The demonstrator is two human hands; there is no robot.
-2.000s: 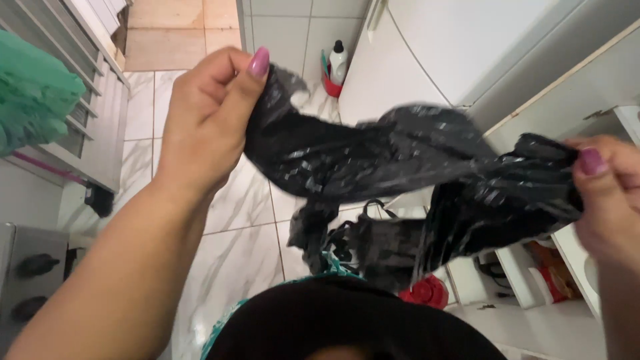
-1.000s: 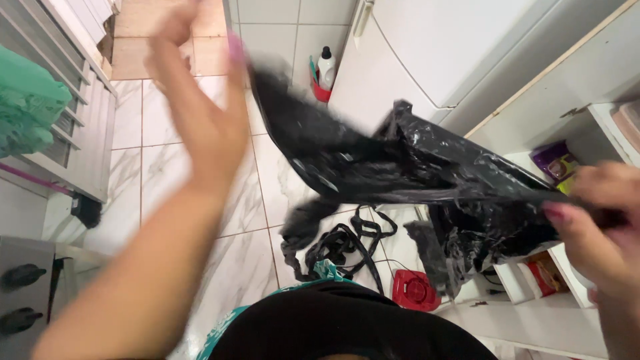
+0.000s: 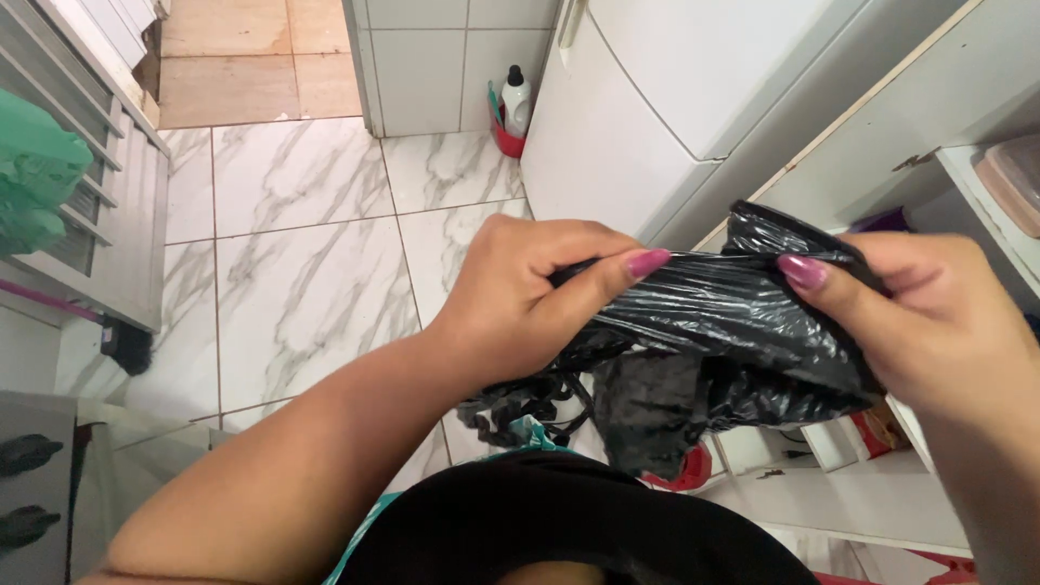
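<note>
A black plastic bag (image 3: 723, 313) is stretched between my two hands, shiny and creased, with its lower part hanging down in front of my body. My left hand (image 3: 552, 296) pinches its upper edge between thumb and fingers. Close by on the right, my right hand (image 3: 902, 301) grips the same edge, with a folded flap of the bag standing up beside it. Below my left wrist, black strips (image 3: 528, 410) of what looks like plastic show partly, next to the teal cloth at my waist. Part of a red object (image 3: 691, 470) appears behind the hanging plastic.
A white refrigerator (image 3: 601, 122) stands ahead, beside a white bottle (image 3: 516, 101) in a red container (image 3: 509, 142). Open white shelving (image 3: 869, 496) runs along the right. At the left are a green plastic bag (image 3: 36, 175), a slatted metal door (image 3: 130, 244), a broom head (image 3: 127, 345) and a stove with knobs (image 3: 28, 455).
My left hand has come in toward my right hand, and the bag between them is now gathered and shorter in span. The black strips on the floor are now more covered.
</note>
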